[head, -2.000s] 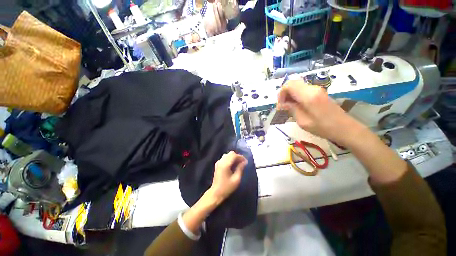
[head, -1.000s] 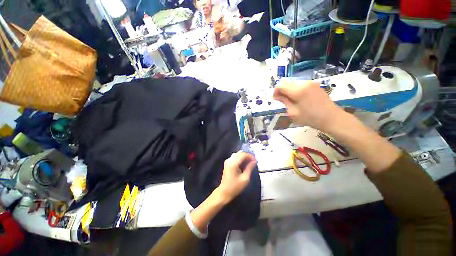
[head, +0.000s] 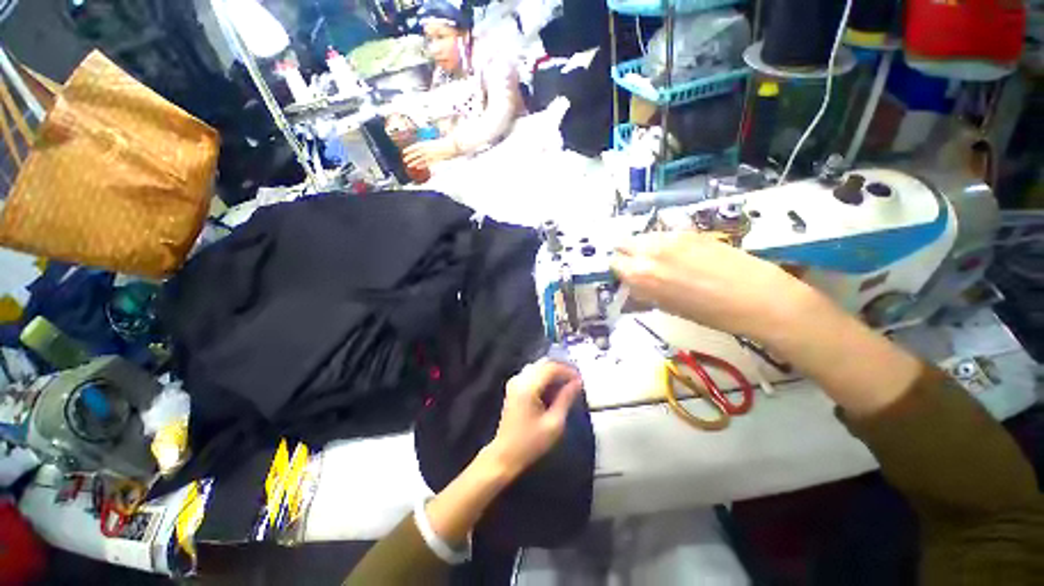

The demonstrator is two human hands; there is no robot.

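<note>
A large black garment (head: 332, 309) with small red marks lies on the table, left of and below the sewing machine (head: 847, 235). My left hand (head: 538, 406) lies over the garment just in front of the needle area (head: 590, 332), thumb and fingertips closed together; whether something thin is between them cannot be seen. My right hand (head: 675, 269) is raised at the near side of the machine head, fingertips together near its left end; what it may pinch is too small to tell. Scissors (head: 708, 389) with one yellow-orange and one red loop lie under my right forearm.
The white table (head: 687, 458) runs across. Yellow strips (head: 286, 481) are at its front left edge, a grey round device (head: 92, 406) at far left. A tan bag (head: 115, 172) hangs upper left. Another person (head: 475, 97) sits at a machine beyond. Blue racks (head: 687, 86) stand behind.
My right hand has moved down and slightly left, closer to the machine head's left end. My left hand stays near the needle area. The other person has come further into view.
</note>
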